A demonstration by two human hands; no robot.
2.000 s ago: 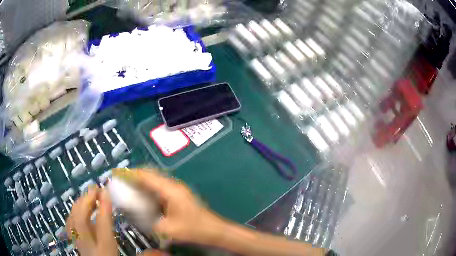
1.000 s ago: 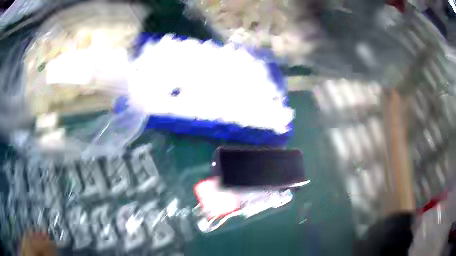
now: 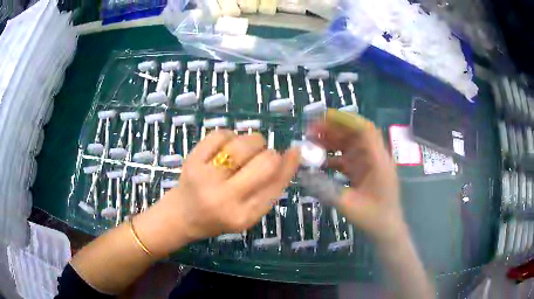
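Note:
A clear tray [image 3: 126, 58] lies on the green mat with rows of T-shaped parts [image 3: 187, 98] in it, greyish-white heads on thin stems. My left hand [image 3: 237, 181] is over the middle of the tray, fingers closed together at a small white part [image 3: 312, 154]. My right hand [image 3: 357, 163] is just to the right, blurred, with a yellow finger cot [image 3: 349, 120], its fingers around the same white part. A greyish blurred piece [image 3: 319, 187] also shows at my right fingers. The part's shape is hard to tell.
A clear bag [image 3: 263, 48] with cream blocks [image 3: 231, 25] lies behind the tray. A blue bin [image 3: 386, 56] of white parts is at the back right. A phone [image 3: 436, 120] and label card [image 3: 405, 145] are at the right. A white tray stack [image 3: 35, 111] stands left; filled trays [image 3: 518, 157] are far right.
The view has swung left, so the tray is now central and the bin and phone sit further right. Both hands are together over the tray; a second ago they were apart.

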